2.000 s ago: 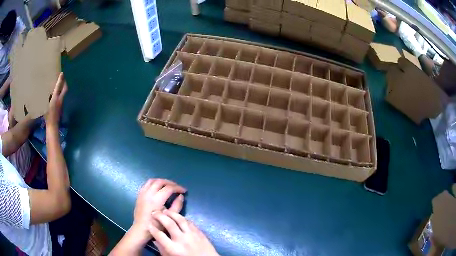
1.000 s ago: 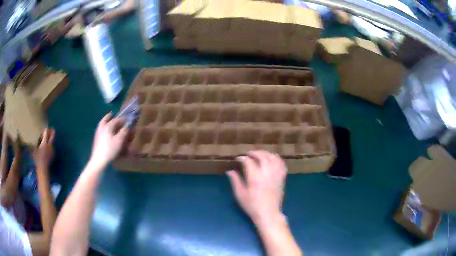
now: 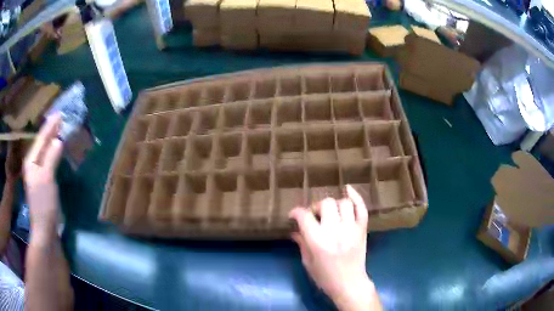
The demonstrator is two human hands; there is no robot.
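The brown divider tray [image 3: 267, 228] lies in front of me, slightly turned, and its cells look empty. My right hand [image 3: 334, 234] grips its front wall right of the middle, with fingertips over the edge. My left hand [image 3: 44, 155] is left of the tray, blurred, its fingertips on a crumpled clear zip-lock bag [image 3: 70, 109] above the table. Blur hides the exact hold and the bag's contents.
Closed small boxes [image 3: 279, 27] are stacked behind the tray. White power strips [image 3: 109, 64] stand back left. An open mailer box [image 3: 507, 234] is at right, a large plastic bag [image 3: 504, 94] behind it. Another person's arm [image 3: 12, 182] is at far left.
My hands have parted. The right went to the tray's front wall; the left took the bag out of the tray's left side and leftward. The tray has turned and now covers most of the phone.
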